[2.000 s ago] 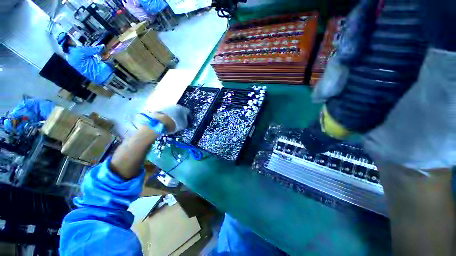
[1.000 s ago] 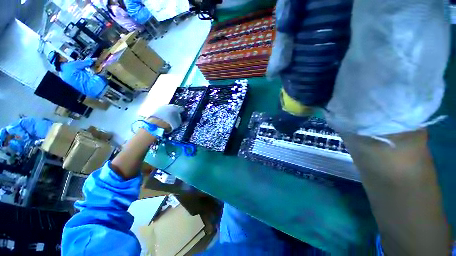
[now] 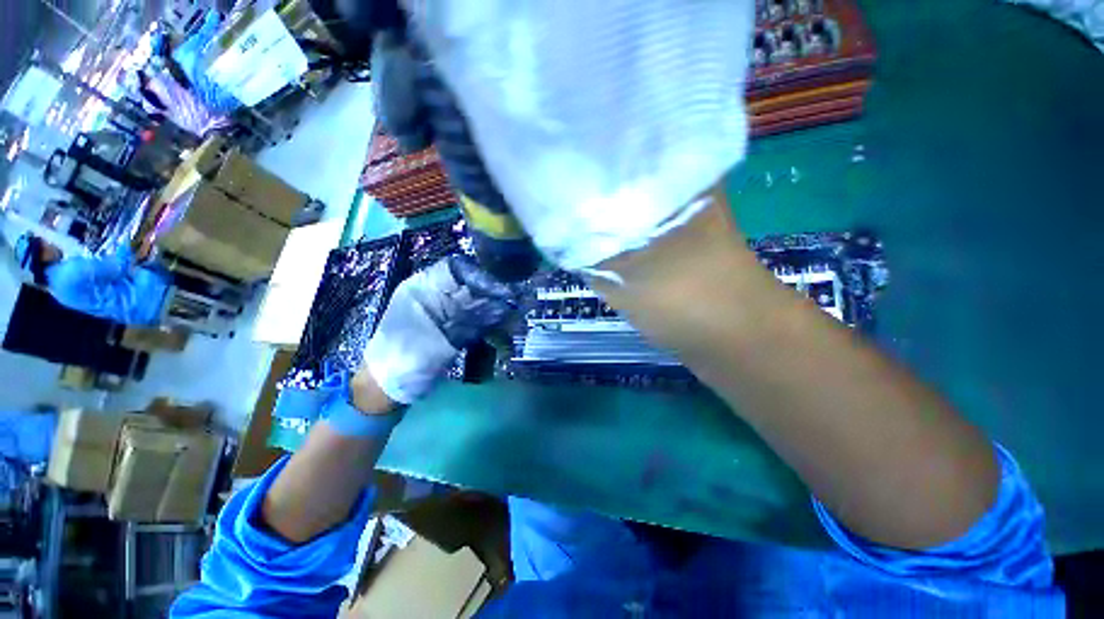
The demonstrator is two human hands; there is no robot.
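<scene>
My right hand (image 3: 605,121), in a white glove, is large at the top centre, closed round the dark electric screwdriver (image 3: 454,145) with a yellow ring. My left hand (image 3: 430,320), in a white glove with dark fingers, is at the screwdriver's nose. Whether its fingertips hold a screw cannot be seen. The silver heat sink (image 3: 593,347) with a row of small black parts lies in the dark speckled jig (image 3: 866,272), partly hidden by my right forearm. The black parts bins (image 3: 351,296) stand left of it, partly behind my left hand.
Orange-brown stacked boards (image 3: 805,91) stand at the back, with more (image 3: 406,181) behind the screwdriver. A pale flat sheet (image 3: 297,284) lies at the bench's left edge. An open cardboard box (image 3: 424,580) is below the bench. A person in blue (image 3: 109,284) sits at far left.
The view has turned right. My left hand has moved from the bins to the screwdriver's nose. My right hand and the screwdriver now show nearer the jig's left end.
</scene>
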